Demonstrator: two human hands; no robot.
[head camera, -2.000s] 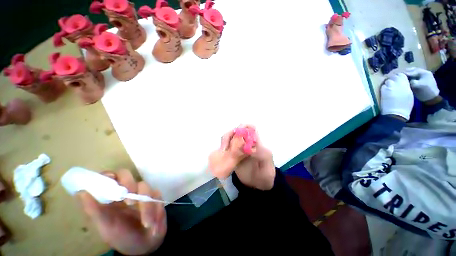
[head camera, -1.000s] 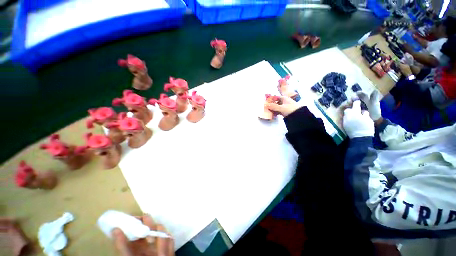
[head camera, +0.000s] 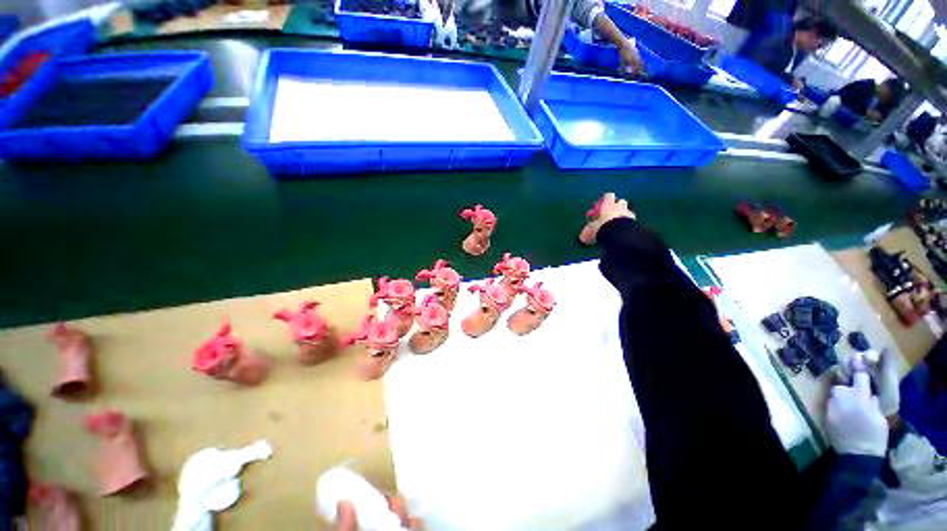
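My right hand (head camera: 615, 211) is stretched out over the green belt and holds a figurine body (head camera: 592, 225) with a pink-red top. My left hand (head camera: 376, 515) is at the bottom edge, partly cut off, around a white glue bottle (head camera: 358, 498). Several figurine bodies with pink-red tops (head camera: 485, 308) stand on the far left part of the white paper (head camera: 509, 425) and the cardboard beside it. Another body (head camera: 478, 230) stands on the belt left of my right hand.
Blue trays (head camera: 395, 158) line the far side of the green belt (head camera: 135, 233). A crumpled white rag (head camera: 215, 479) and more bodies lie on the cardboard (head camera: 312, 415). At right, a neighbour's white-gloved hands (head camera: 858, 413) are near navy parts (head camera: 810, 332). A dark sleeve covers the paper's right side.
My right hand has moved with a body from above the paper's right side out over the belt. The view has shifted, showing more belt and trays. The left hand still holds the bottle.
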